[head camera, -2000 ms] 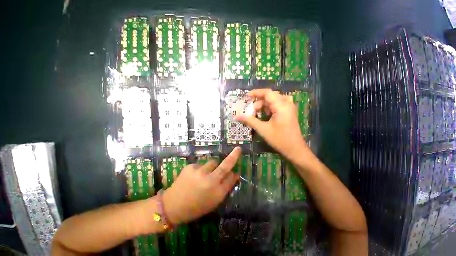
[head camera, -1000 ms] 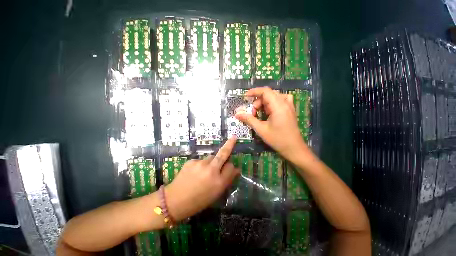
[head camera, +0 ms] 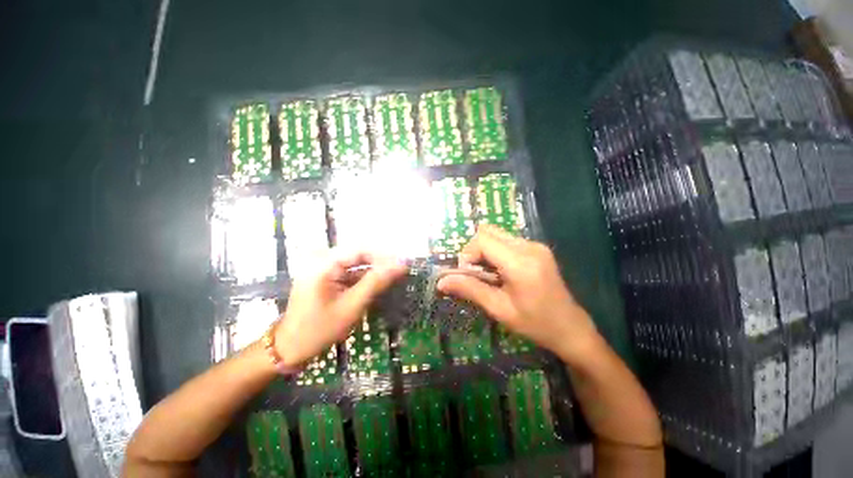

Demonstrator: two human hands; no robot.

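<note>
A clear blister tray (head camera: pixel 217 341) lies in front of me with rows of green circuit boards (head camera: pixel 299 138). Some second-row boards at the left and middle look white under strong glare. My left hand (head camera: pixel 327 303) and my right hand (head camera: pixel 524 285) are over the tray's middle, fingers pinched towards each other. Between them they hold a thin, partly see-through dark sheet (head camera: pixel 421 294) with fine marks, by its two sides. Whether it is a dome sheet or backing film I cannot tell. The hands and sheet partly hide the boards below.
A tall stack of filled clear trays (head camera: pixel 645 215) stands at the right, silvery boards on top. A pile of silvery dome sheets (head camera: pixel 98 373) lies at the lower left, beside a smartphone (head camera: pixel 36 378) with a white edge. A brown object shows at the far right corner.
My left hand has left the white-covered board and now pinches a thin sheet with my right hand. Both hands are off that board. The view has shifted, showing more of the stack and phone.
</note>
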